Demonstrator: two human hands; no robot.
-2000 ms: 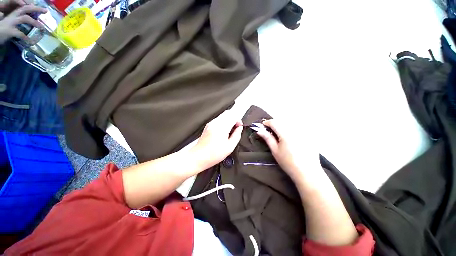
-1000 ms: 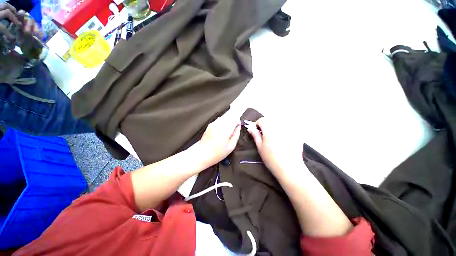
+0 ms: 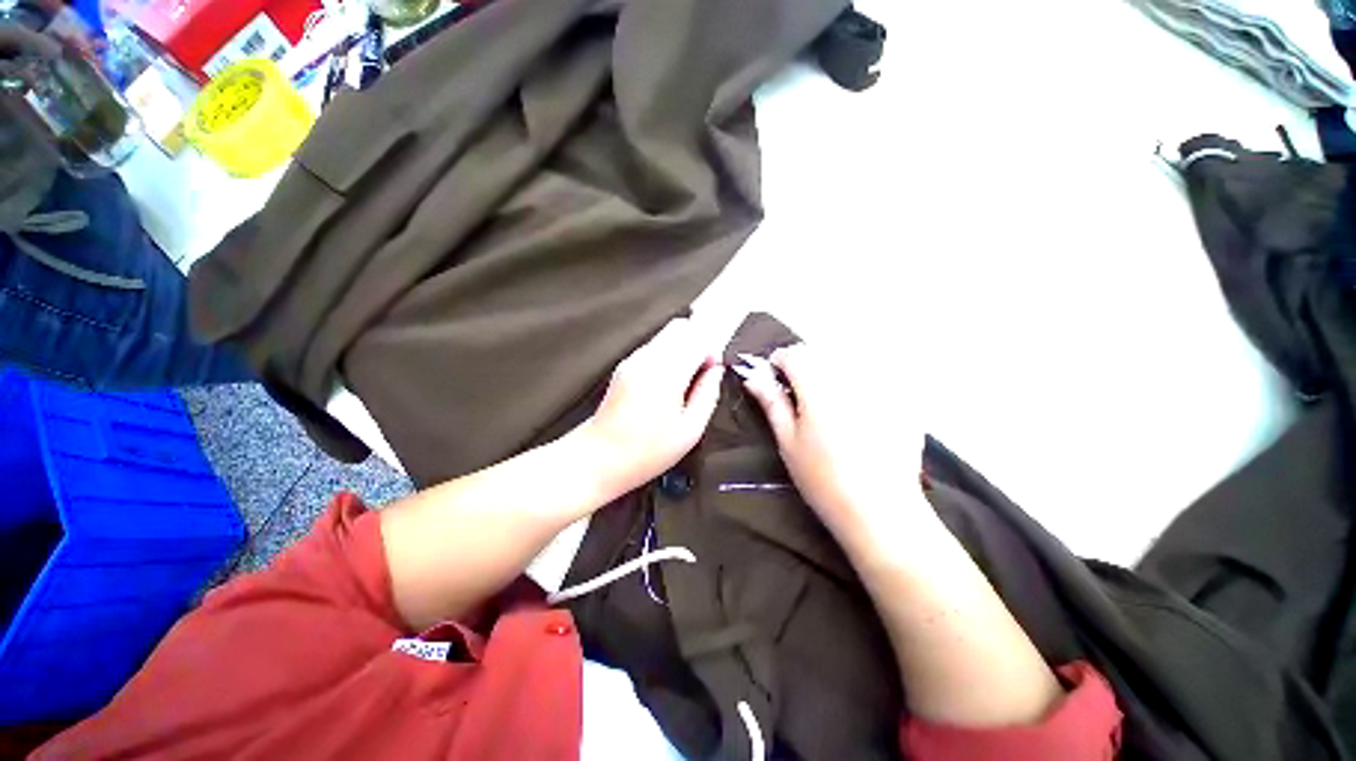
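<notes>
Dark brown trousers (image 3: 773, 550) lie under my hands, partly in my lap. Their waistband edge (image 3: 762, 333) sticks up between my fingertips. My left hand (image 3: 659, 405) pinches the waistband cloth from the left. My right hand (image 3: 784, 399) is at the same spot from the right, fingertips close to my left ones. A tiny silvery tip shows at my right fingertips; most of it is hidden. A dark button (image 3: 677, 483) sits below my left hand. An off-white drawstring (image 3: 625, 571) hangs out below it. A thin pale line marks a pocket opening (image 3: 756, 486).
More brown trousers lie at upper left (image 3: 550, 223) and right (image 3: 1264, 520) on the white table (image 3: 982, 223). A yellow tape roll (image 3: 250, 119), red box (image 3: 186, 30) and glass mug (image 3: 82, 112) are at upper left. A person in jeans (image 3: 104, 283) and a blue crate (image 3: 127, 520) are at left.
The other person's hand has moved away from the mug. The camera view has shifted slightly. My hands stay at the waistband, with my right fingers moved slightly closer to my left ones.
</notes>
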